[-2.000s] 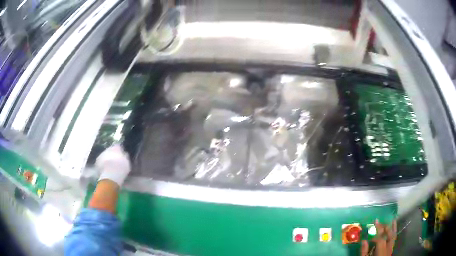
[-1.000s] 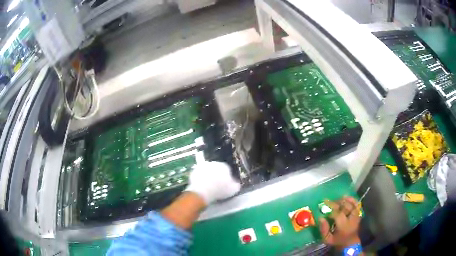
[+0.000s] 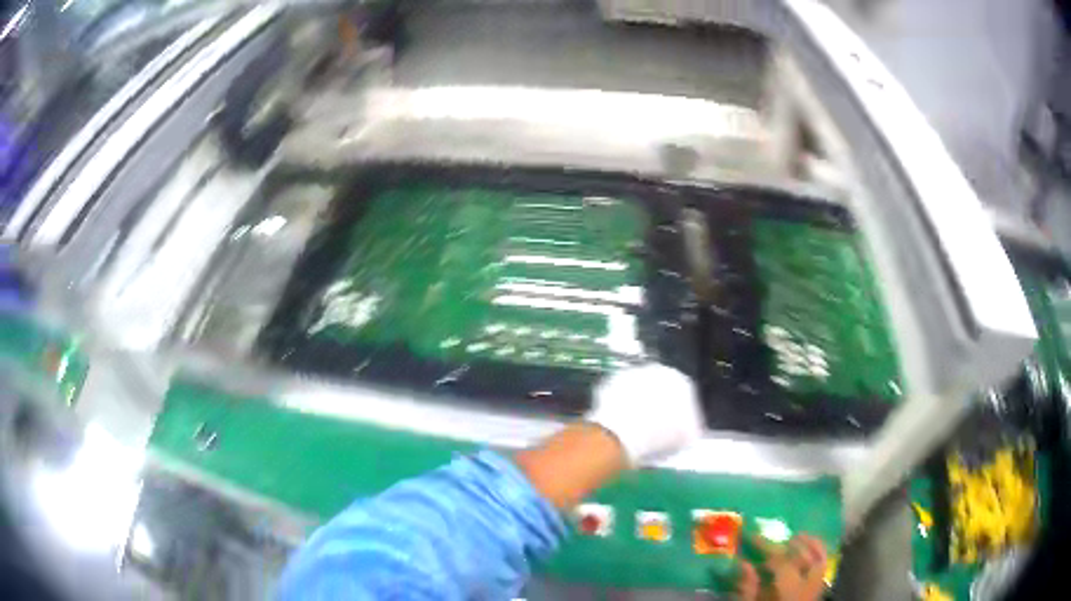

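Observation:
A large green circuit board (image 3: 458, 276) with white rows lies in its black carrier (image 3: 470, 378) on the conveyor. My left hand (image 3: 648, 411), in a white glove, is at the carrier's near right corner, just below the board. Blur hides whether its fingers grip the carrier's edge. My bare right hand (image 3: 785, 569) is at the bottom edge, partly cut off, beside the buttons on the green panel. Its fingers are blurred, and I cannot tell whether it holds something. A second green board (image 3: 822, 305) lies in its own black carrier to the right.
The green front panel (image 3: 282, 452) has a red, a yellow and a white-framed button and an emergency stop (image 3: 716, 533). A white frame post (image 3: 898, 452) and beam stand at right. Beyond it is a heap of yellow pieces (image 3: 992, 502). White rails (image 3: 129, 141) run at left.
My left hand and the board's carrier have moved right, and the gap to the right-hand carrier is narrower than one second ago. The view has turned left. My right hand stays beside the buttons.

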